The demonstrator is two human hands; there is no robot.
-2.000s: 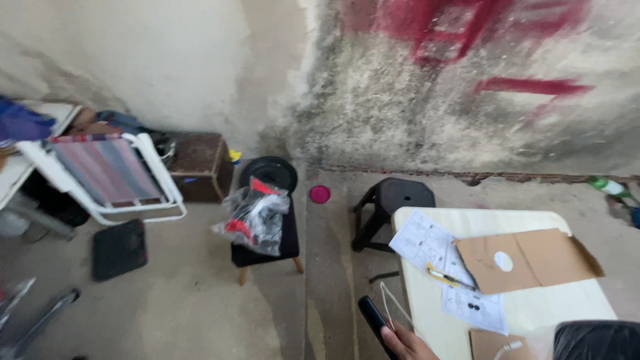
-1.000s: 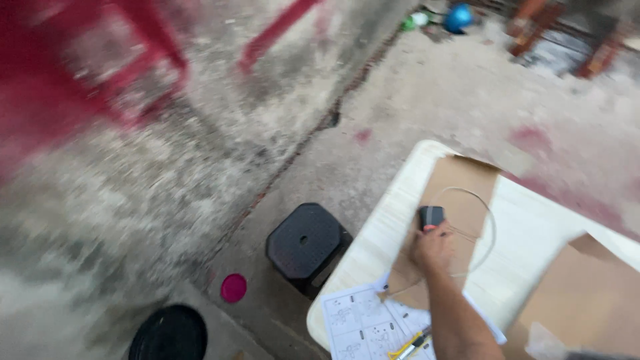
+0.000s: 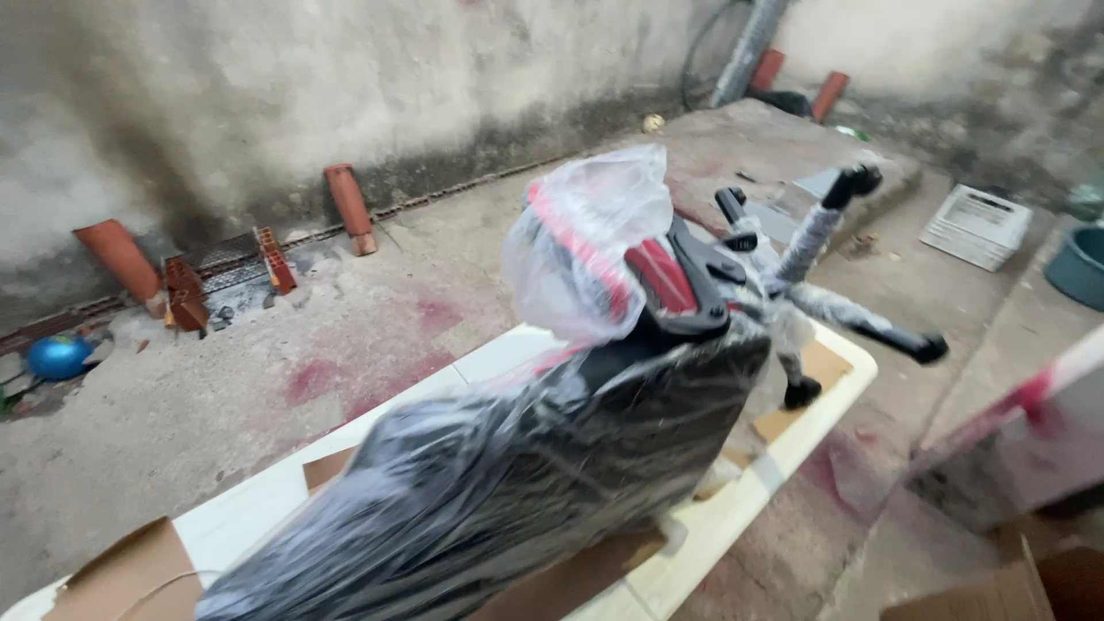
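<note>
Neither of my hands is in view. An office chair's backrest (image 3: 535, 457), dark and wrapped in clear plastic, lies across the white table (image 3: 733, 517). Behind it is a red and black chair part (image 3: 677, 280), partly covered by a bunched clear plastic bag (image 3: 595, 241). At the table's far right end stands the chair's star base (image 3: 806, 297), its legs wrapped in white film, with black casters at their tips. Flat cardboard (image 3: 129, 573) lies on the near left of the table, with a thin pale cord over it. The picture is blurred.
Clay roof tiles (image 3: 349, 203) and hollow bricks (image 3: 185, 297) stand by the back wall. A blue ball (image 3: 59, 356) is on the floor at left. At right are a white crate (image 3: 975, 226), a teal tub (image 3: 1078, 267) and a cardboard box (image 3: 975, 586).
The view has swung far to the right, bringing the wrapped chair into sight. The hand with a dark object over the cardboard one second ago is out of view.
</note>
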